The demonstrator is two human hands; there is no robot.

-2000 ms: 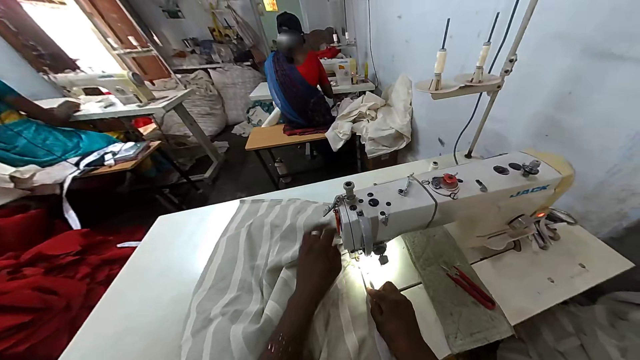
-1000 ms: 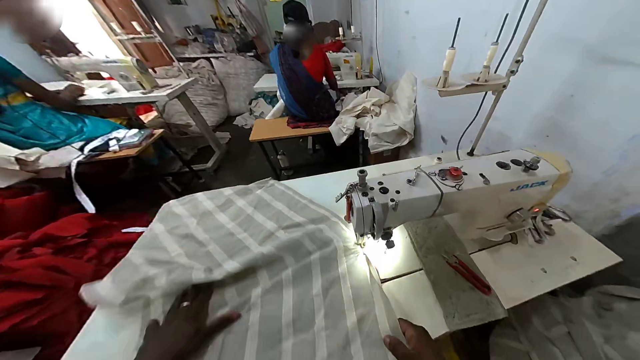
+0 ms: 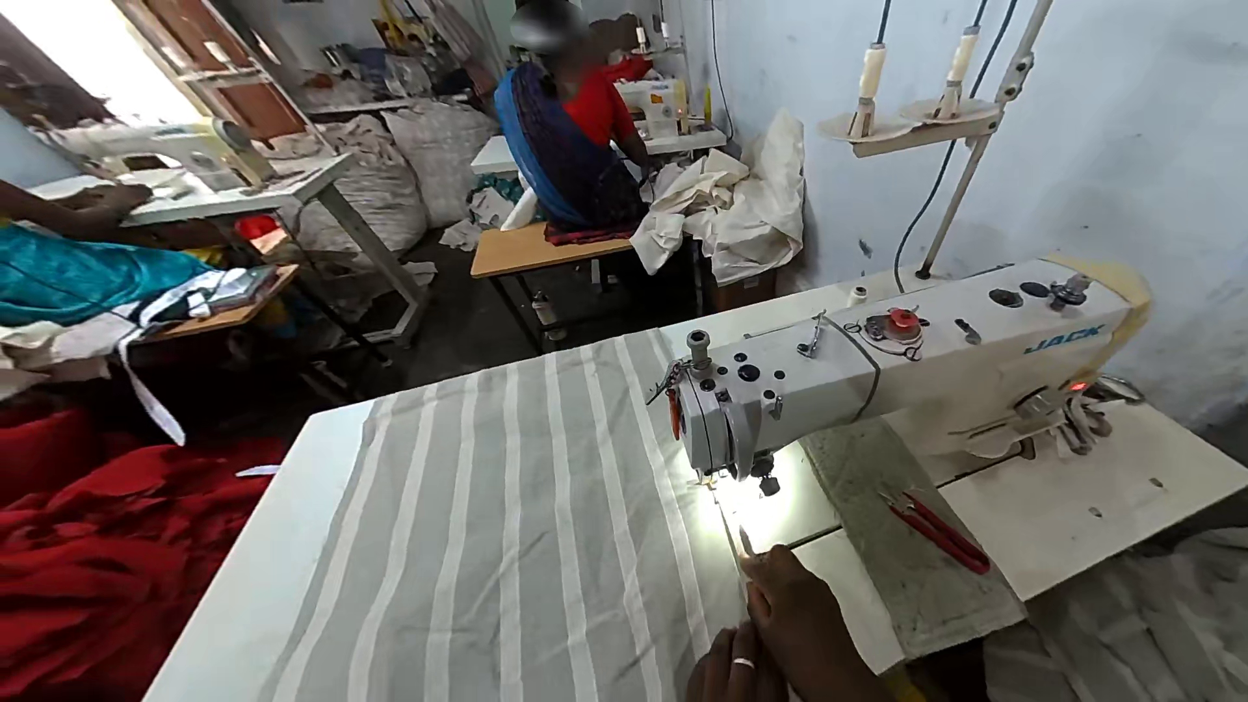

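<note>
Grey fabric with white stripes [image 3: 507, 526] lies spread over the white sewing table [image 3: 244, 575], its right edge running up to the needle area of a Jack sewing machine [image 3: 838, 361]. At that edge, just in front of the lit presser foot, my right hand [image 3: 799, 604] pinches the cloth, with a small pointed thing, too unclear to name, by its fingertips. My left hand [image 3: 736, 668], wearing a ring, is close beside it, lower down, with bent fingers on the same fabric edge.
Red-handled thread snips [image 3: 936, 531] rest on a grey-green pad [image 3: 907, 575] right of my hands. A thread stand [image 3: 916, 127] rises behind the machine. Red cloth [image 3: 127, 546] is heaped at the left. Beyond the table, one person [image 3: 585, 136] sits at another machine; another person's arm [image 3: 88, 210] shows at far left.
The striped fabric, bunched and partly lifted one second ago, now lies flatter across the table. My left hand has moved right, from the fabric's left part to beside my right hand.
</note>
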